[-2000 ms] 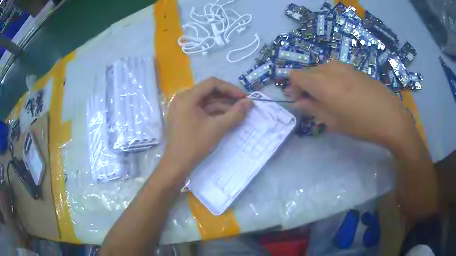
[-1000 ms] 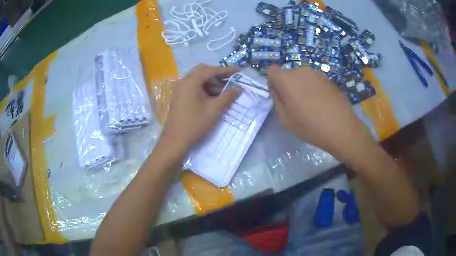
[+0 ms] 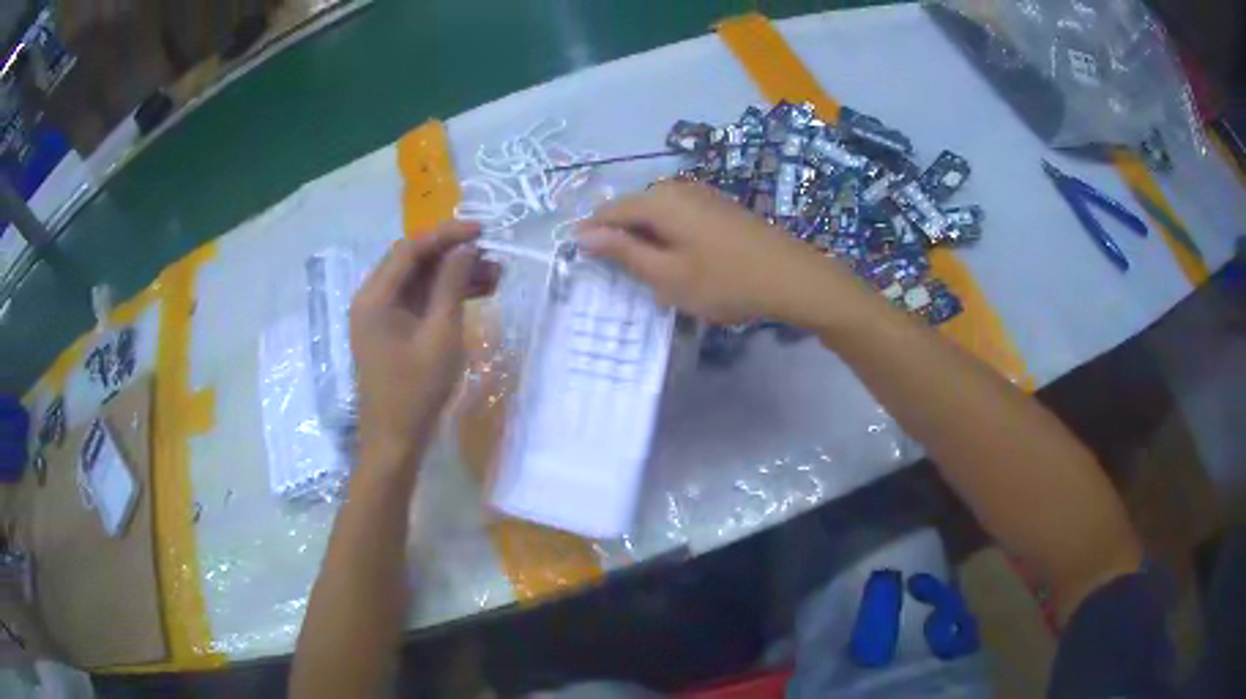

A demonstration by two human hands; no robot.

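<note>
The white case shell [image 3: 585,396] stands out in front of me over the taped bench, narrow end away from me, its ribbed inside showing. My right hand [image 3: 711,253] has thumb and fingers closed at its far end. My left hand [image 3: 410,328] is off the shell to its left, fingertips pinching a thin white lanyard or cable piece [image 3: 517,251] that runs to the shell's far end. How it joins the shell is blurred. A slim dark rod [image 3: 622,160] lies beyond my hands.
White cords [image 3: 519,175] lie tangled beyond my left hand. A heap of circuit boards [image 3: 820,184] lies beyond my right hand. Blue-handled nippers [image 3: 1093,216] are at the right, bagged shells [image 3: 301,396] at the left. Orange tape [image 3: 547,560] crosses the bench's near edge.
The dark rod has left my right hand and lies on the bench. My left hand has let go of the shell and moved left, now pinching the white piece. The shell has turned more upright in view.
</note>
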